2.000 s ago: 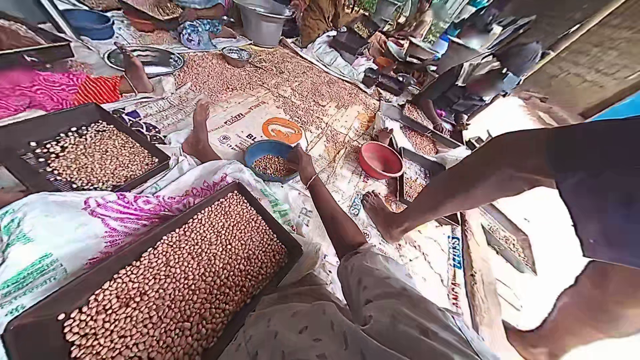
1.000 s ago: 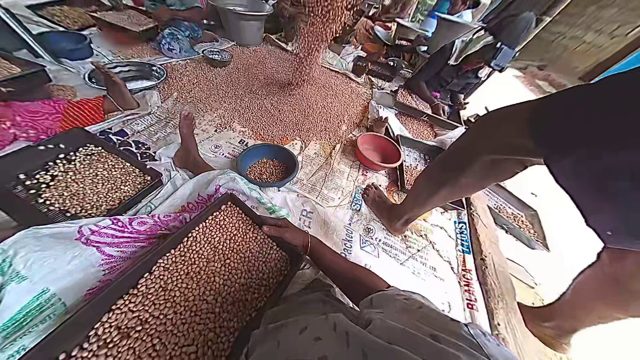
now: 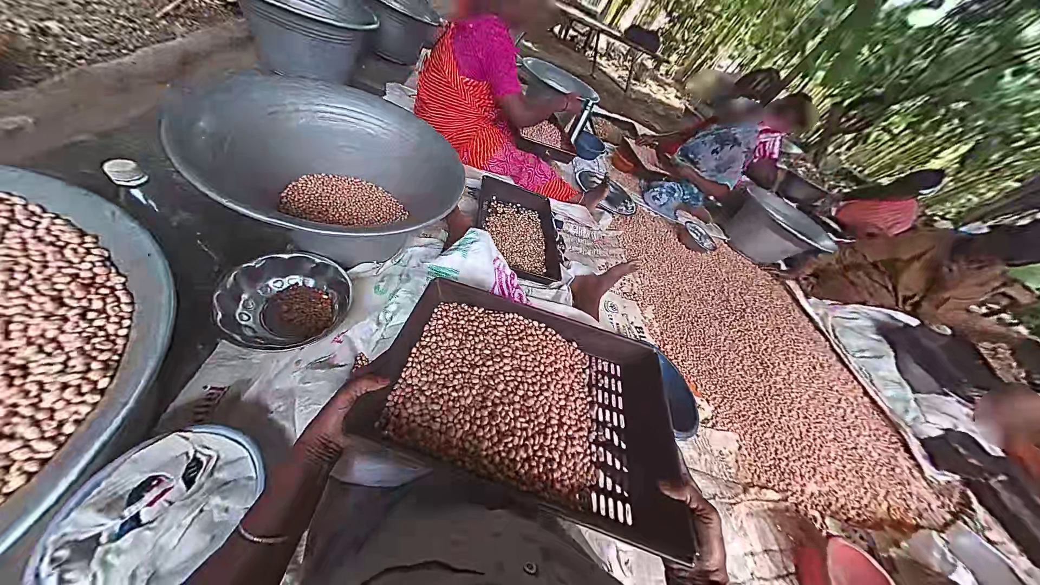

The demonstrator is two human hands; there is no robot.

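My left hand (image 3: 345, 410) grips the left end of a dark slotted tray (image 3: 662, 422), a bangle on its wrist. My right hand (image 3: 697, 520) holds the tray's right end near its lower corner. The tray is tilted over my lap, and shelled peanuts (image 3: 496, 398) cover most of its floor, with bare slots showing along the right side. Left of the tray stand a fluted metal bowl (image 3: 231, 305) with small brown bits and a wide metal basin (image 3: 195, 154) with a heap of peanuts.
A large basin (image 3: 162, 301) full of peanuts is at far left, a cloth-covered round container (image 3: 236, 504) below it. A blue bowl (image 3: 678, 398) sits behind the tray. Peanuts (image 3: 756, 366) are spread over sacks at right, beside a red bowl (image 3: 853, 565). Several people sit beyond.
The view has swung far to the left. The peanut tray, which lay by my lap, is now held up in both hands. My right hand was at the blue bowl, then at the tray's edge.
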